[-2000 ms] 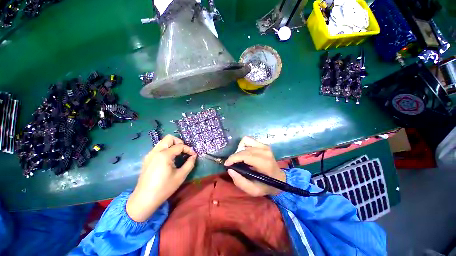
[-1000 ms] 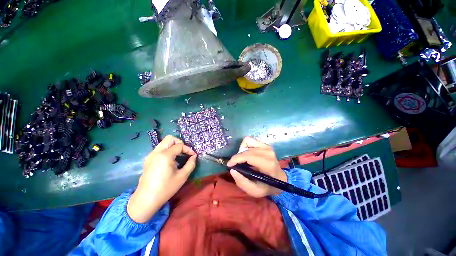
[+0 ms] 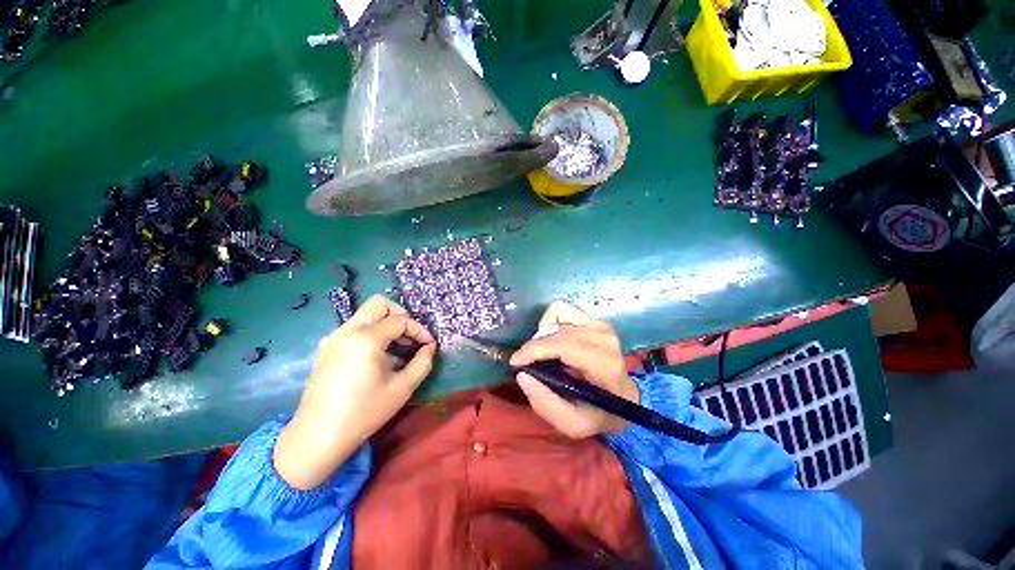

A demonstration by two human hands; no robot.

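Note:
A purplish-grey speckled PCB panel (image 3: pixel 451 287) lies flat on the green bench in front of me. My left hand (image 3: pixel 373 362) is at its lower left corner, with thumb and forefinger pinching a small black component (image 3: pixel 402 349) at the panel's edge. My right hand (image 3: pixel 572 370) holds the black soldering iron (image 3: pixel 601 399) like a pen. The iron's thin metal tip points left and reaches the panel's lower edge, close to the left fingertips. The exact contact point is too small to tell.
A pile of black components (image 3: pixel 145 267) lies left. A grey fume hood (image 3: pixel 429 134) and a round tin (image 3: pixel 579 150) stand behind the panel. A yellow basket (image 3: pixel 768 80), populated panel (image 3: pixel 765 167) and fan (image 3: pixel 915 223) are right. A slotted tray (image 3: pixel 796 412) is below the bench edge.
The iron and my right hand have shifted very slightly. My left hand keeps its pinch almost in the same place, and the panel has barely moved.

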